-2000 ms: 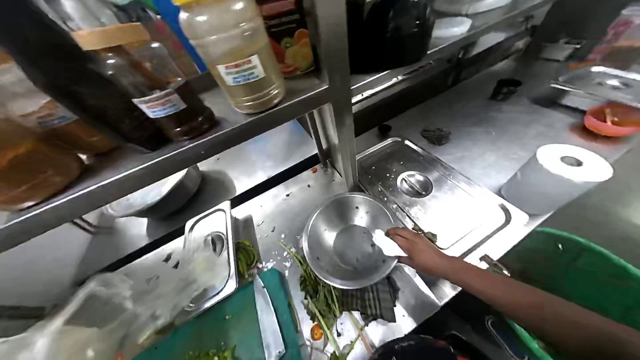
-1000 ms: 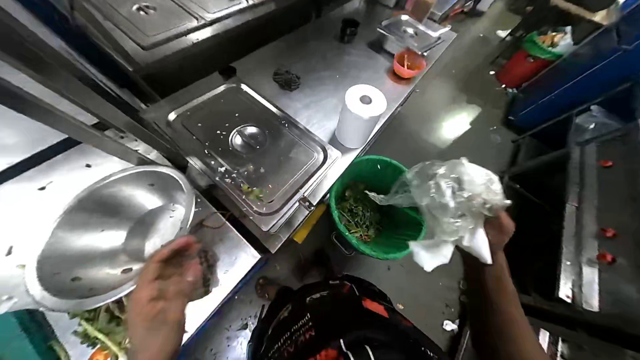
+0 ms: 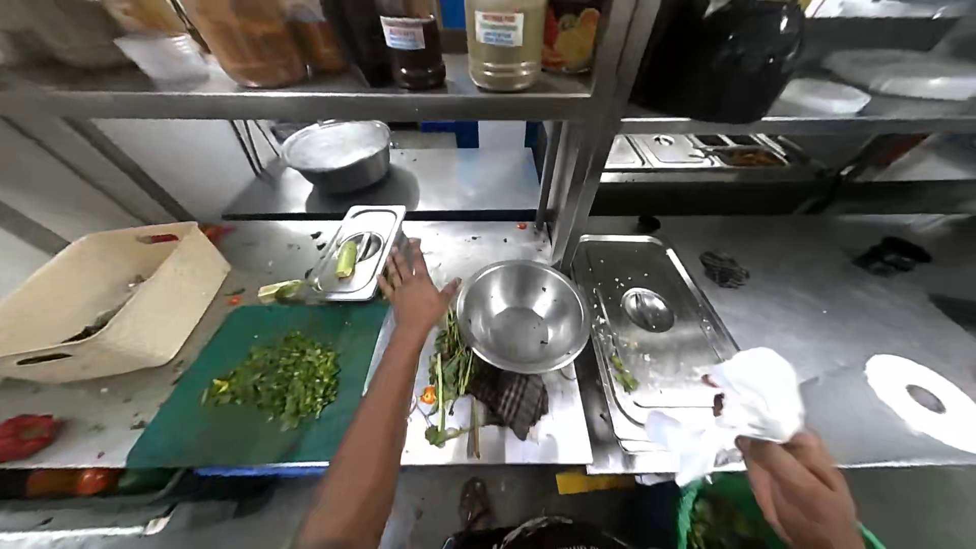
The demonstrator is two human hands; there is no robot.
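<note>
My left hand is spread, with nothing in it, at the right edge of a small steel pan lid that has a cut green piece on it. My right hand grips a crumpled white paper towel above the front corner of a large steel lid. Between the hands stands a steel mixing bowl with dark specks inside. Herb stems and a checked cloth lie by the bowl. Chopped green leaves lie on a green cutting board at left.
A beige bin stands at far left, near a red pepper. A paper roll is at right. A green basket with greens stands below the counter edge. Jars line the shelf overhead; a metal pot stands behind.
The view has swung back from the green basket to the counter. My right hand, which held clear plastic with white paper one second ago, now shows white paper over the large lid. My left hand is by the small lid.
</note>
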